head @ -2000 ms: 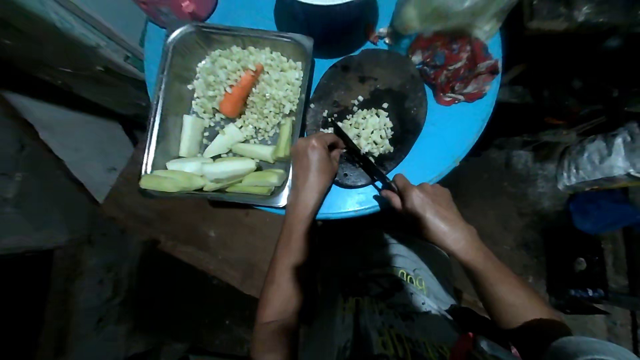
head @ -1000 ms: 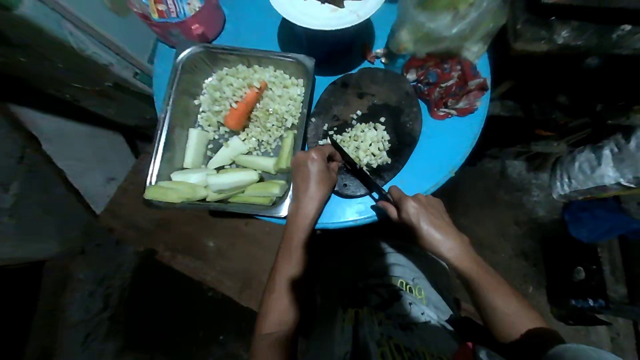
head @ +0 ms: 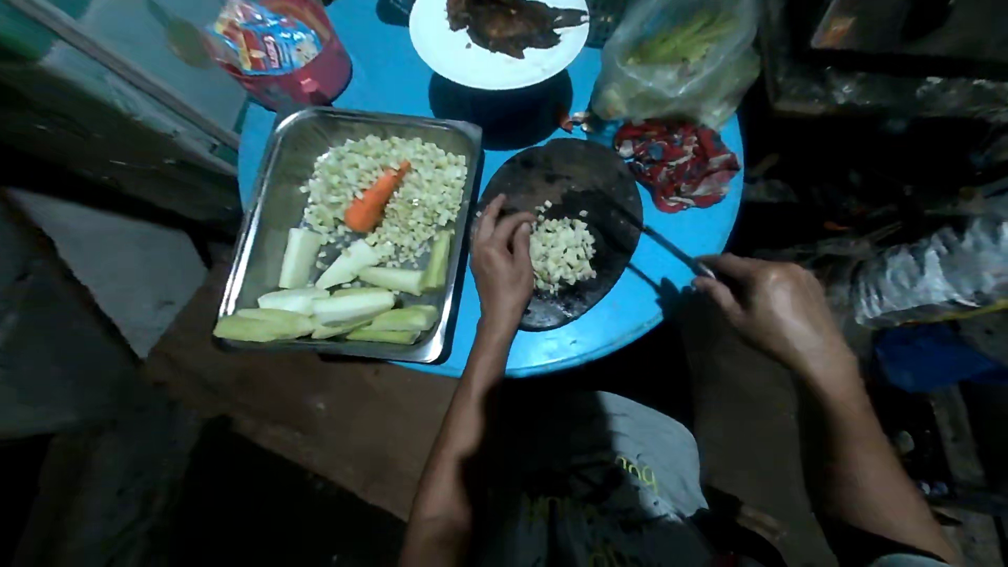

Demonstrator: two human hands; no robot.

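My right hand (head: 776,311) grips the handle of a dark knife (head: 669,246), whose blade reaches left over the right side of a dark round chopping board (head: 551,177). My left hand (head: 502,256) rests at the board's left edge with fingers apart, against a heap of pale diced vegetable (head: 562,252); whether it holds a piece, I cannot tell. To the left, a rectangular steel tray (head: 250,236) contains more dice (head: 429,169), a peeled carrot (head: 376,198) lying on them, and several pale green peeled vegetable pieces (head: 353,305) at its near end.
The round blue table (head: 551,364) also bears a white plate (head: 504,75) with dark cooked food, a pink container (head: 311,79) holding a printed packet, a clear bag of green vegetables (head: 677,63) and a crumpled red plastic bag (head: 679,164). A wall edge runs along the left.
My right hand has moved right with the knife, away from my left hand, and the blade has left the heap of dice. My left hand's fingers have spread. The view has shifted somewhat.
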